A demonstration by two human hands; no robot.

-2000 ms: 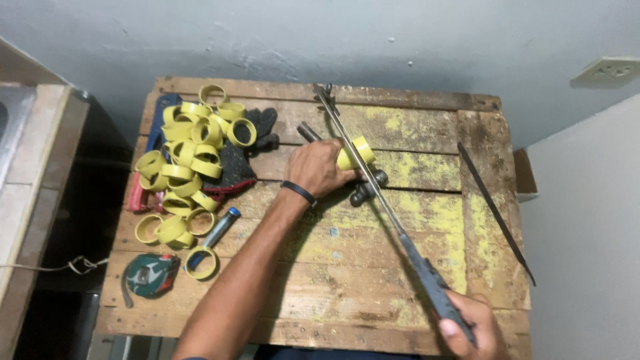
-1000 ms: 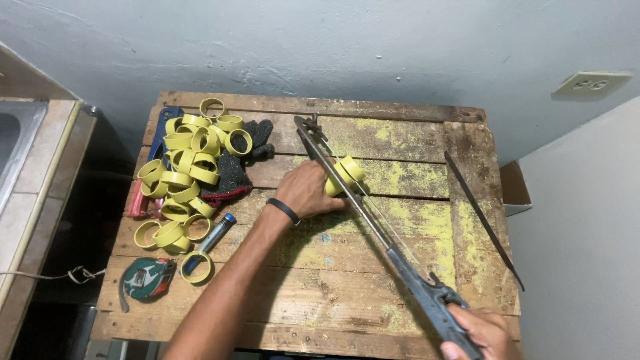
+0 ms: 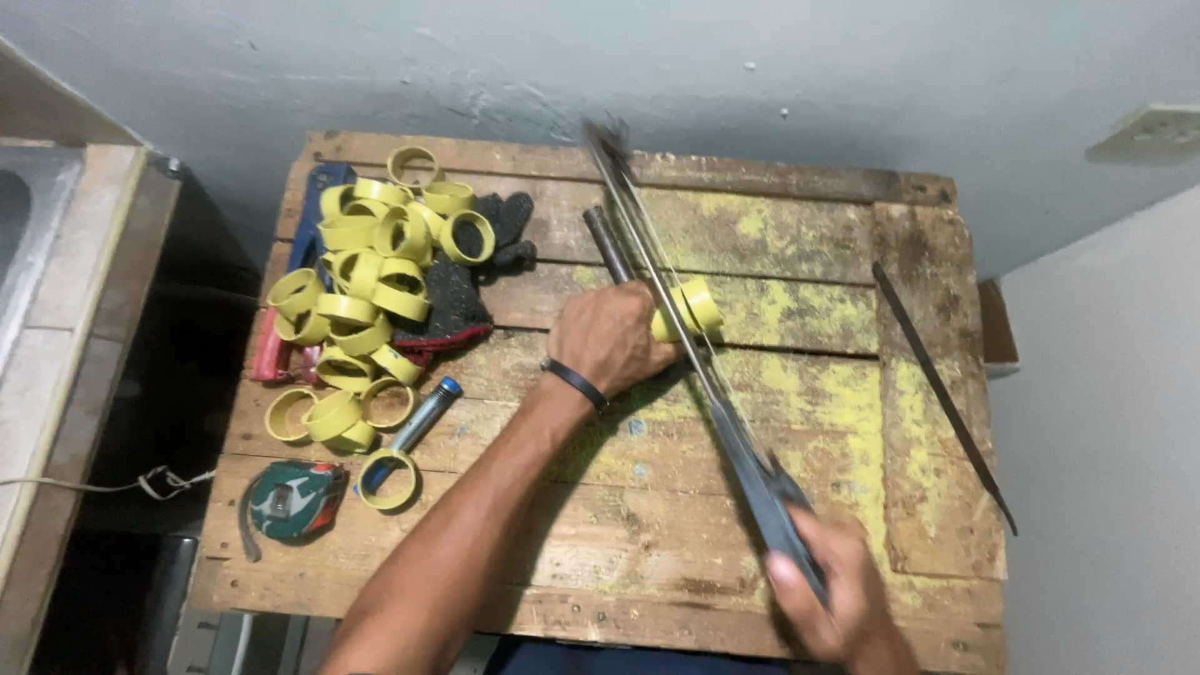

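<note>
My left hand, with a dark band at its wrist, grips a short yellow plastic pipe near the middle of the wooden table. My right hand is closed on the grey handle of a hacksaw. The saw slants up and left, its frame and blade passing over the yellow pipe; its far end is blurred. A dark metal bar sticks out beyond my left hand, the rest of it hidden. Many cut yellow rings are heaped at the left, partly over a dark work glove.
A green tape measure and a blue-capped marker-like tool lie at the left of the wooden table. A blue-and-red tool is partly under the rings. A thin dark strip lies on the right. The wall stands behind.
The hacksaw has shifted back and forth across the yellow pipe in my right hand. My left hand stays around the pipe. The pile of rings looks unchanged.
</note>
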